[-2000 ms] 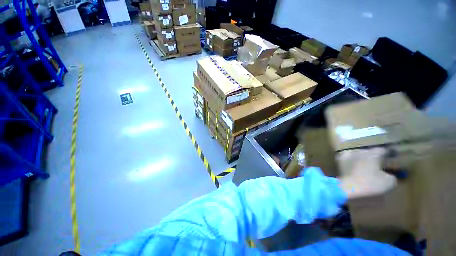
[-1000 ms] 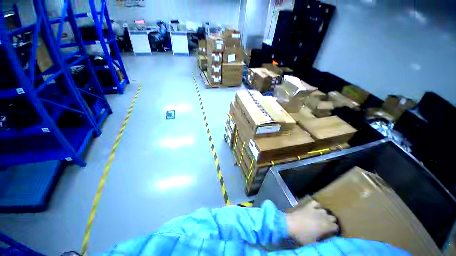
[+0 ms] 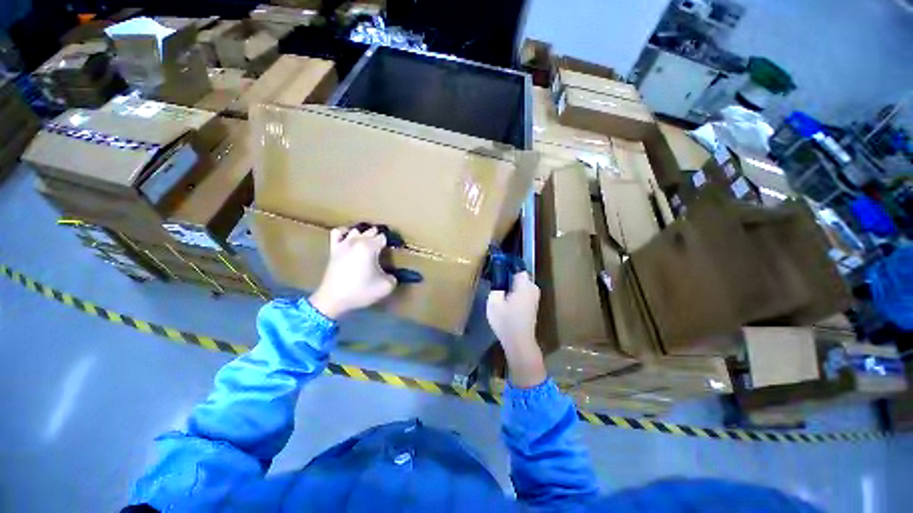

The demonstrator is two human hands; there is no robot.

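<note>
A large brown carton [image 3: 365, 180] stands tilted at the near side of a grey metal bin [image 3: 529, 95], partly over its opening. A seam or flap edge runs across its face, with clear tape near both ends. My left hand [image 3: 358, 269] is at this seam, its black-tipped fingers and thumb on the cardboard. My right hand [image 3: 515, 299] is at the carton's right edge, with black-covered fingertips gripping there. The fingertips behind the edge are hidden. The bin's inside looks dark, and its lower part is hidden by the carton.
Stacked cartons [image 3: 125, 150] stand left of the bin. Folded and open cartons [image 3: 701, 271] lie on the right. Yellow-black floor tape [image 3: 400, 383] runs between me and the goods. Black crates and silvery wrap [image 3: 385, 35] are behind the bin. Benches and equipment stand at the far right.
The view has swung right, so the bin is now straight ahead. The carton has come up, with its broad face towards me. Both my hands now show on it; one hand showed before.
</note>
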